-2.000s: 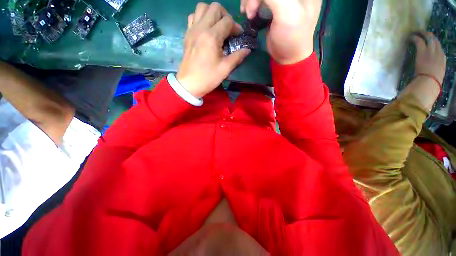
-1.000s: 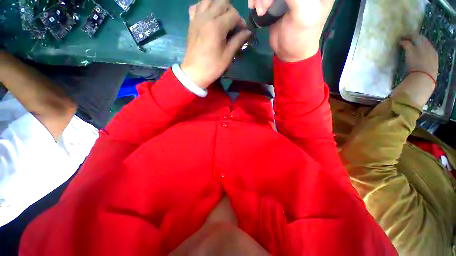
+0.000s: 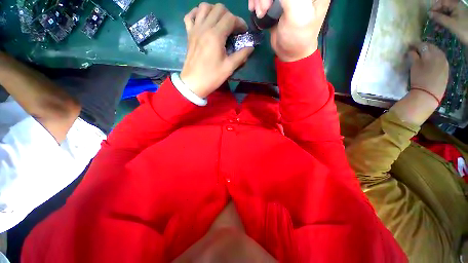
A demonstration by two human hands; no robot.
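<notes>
My left hand (image 3: 209, 49) is near the bench's front edge, its fingers closed on a small dark circuit board with silver speckles (image 3: 242, 41). Part of the board is hidden under the fingers. My right hand (image 3: 295, 25), cut off by the top edge, grips a dark hand power tool (image 3: 268, 17). The tool lies just above and right of the board; its front end is blurred, so I cannot tell whether it touches the board.
A single board (image 3: 144, 29) lies left of my left hand. A pile of boards (image 3: 54, 23) is at the far left on the green bench (image 3: 169, 50). At right, a neighbour's hands work over a metal tray (image 3: 382, 61). Another person's arm (image 3: 41, 97) is at left.
Since a second ago the board shows more between my left fingers. My right hand and the tool have shifted slightly left and up. A second neighbour's hand has come in at the upper right.
</notes>
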